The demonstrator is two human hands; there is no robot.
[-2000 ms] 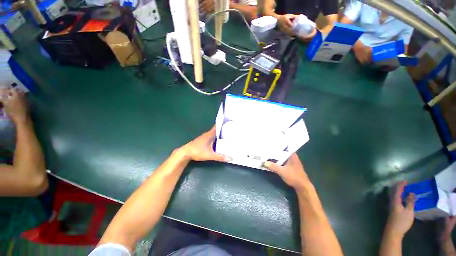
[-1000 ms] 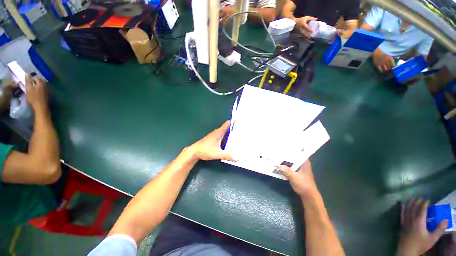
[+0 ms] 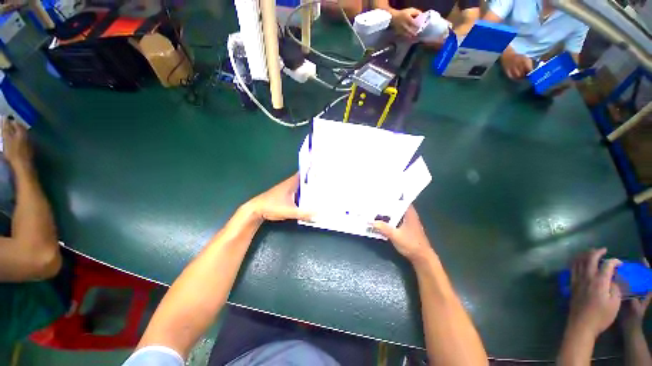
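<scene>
An open white retail box is held over the dark green table in front of me. Its large white lid stands up at the far side, and a white side flap sticks out at the right. The inside is overexposed, so its contents cannot be told. Small dark marks show on the near face. My left hand grips the box's left side, thumb on the near face. My right hand grips its right near corner, thumb beside the dark marks. The fingers under the box are hidden.
Beyond the box are a yellow and black tester, looped white cables, a wooden post and a white power strip. A black case is far left, a red stool lower left. Other people's hands hold blue boxes at the right.
The lid hid less of the inside two seconds ago; it now leans more over the box. The view has shifted. The neighbour's hands at the lower right have moved onto a blue box.
</scene>
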